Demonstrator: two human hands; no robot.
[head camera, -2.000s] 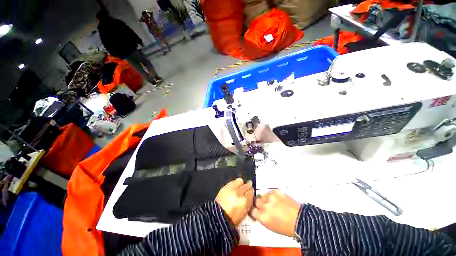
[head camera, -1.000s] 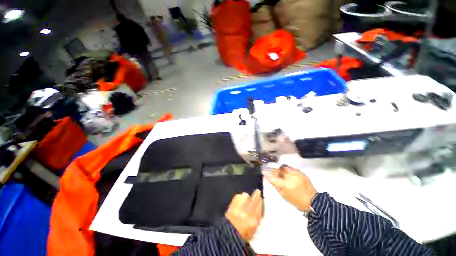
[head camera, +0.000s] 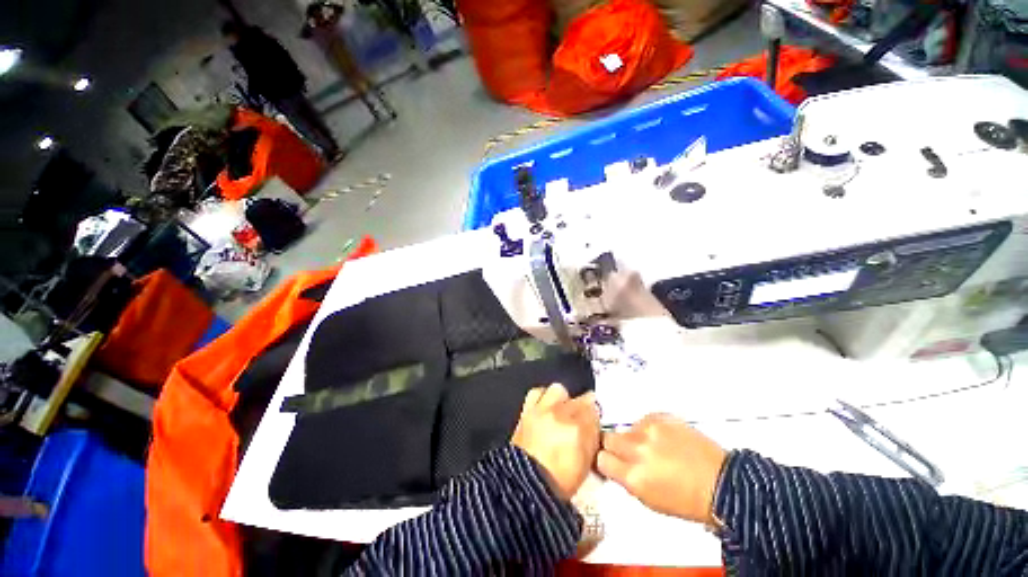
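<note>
A black panel (head camera: 361, 451) with a camouflage strip (head camera: 372, 387) across it lies flat on the white table, left of the needle area. Its right edge runs under the presser foot (head camera: 595, 336) of the white sewing machine (head camera: 721, 214). My left hand (head camera: 558, 437) rests on the panel's right edge, fingers bent and gripping it. My right hand (head camera: 663, 465) is beside it, fingertips pinched together at the same edge; what it pinches is mostly hidden by the fingers.
Silver thread snips (head camera: 885, 440) lie on the table at right. A blue crate (head camera: 620, 141) stands behind the machine. An orange sack (head camera: 186, 451) drapes along the table's left edge. A lit control panel (head camera: 806, 286) is on the machine head. People stand in the far background.
My right hand has come back from near the needle to beside my left hand. The view has shifted. The panel still lies with its edge at the presser foot.
</note>
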